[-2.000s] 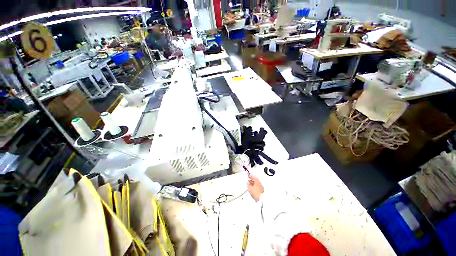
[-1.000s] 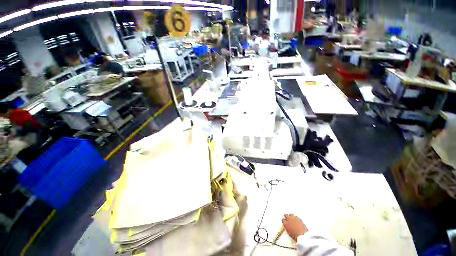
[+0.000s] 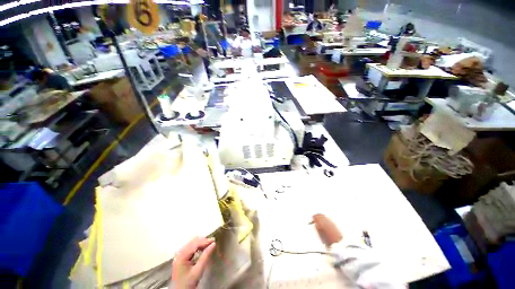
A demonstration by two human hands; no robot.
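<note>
Beige fabric panels (image 3: 161, 209) with yellow edging lie in a thick pile at the left. My left hand (image 3: 192, 262) is at the pile's lower right edge, its thumb and fingertips pinched at the top panel's border. My right hand (image 3: 327, 230), with a pale sleeve, is low over the white worktable (image 3: 350, 192). Its fingers are blurred, and whether they hold a thin stick cannot be told. A dark cord (image 3: 276, 248) with a small loop runs over the table towards the right sleeve. A small dark tool (image 3: 366, 239) lies right of that hand.
A white sewing machine (image 3: 257, 135) stands beyond the table, with a black bunch (image 3: 313, 149) beside it. A dark and white device (image 3: 244, 178) lies by the pile. Blue crates stand at far left (image 3: 28, 226) and lower right (image 3: 454, 245).
My left hand has come into view at the panels. My right hand stays over the table, slightly higher in the picture. The view has swung left, then partly back right.
</note>
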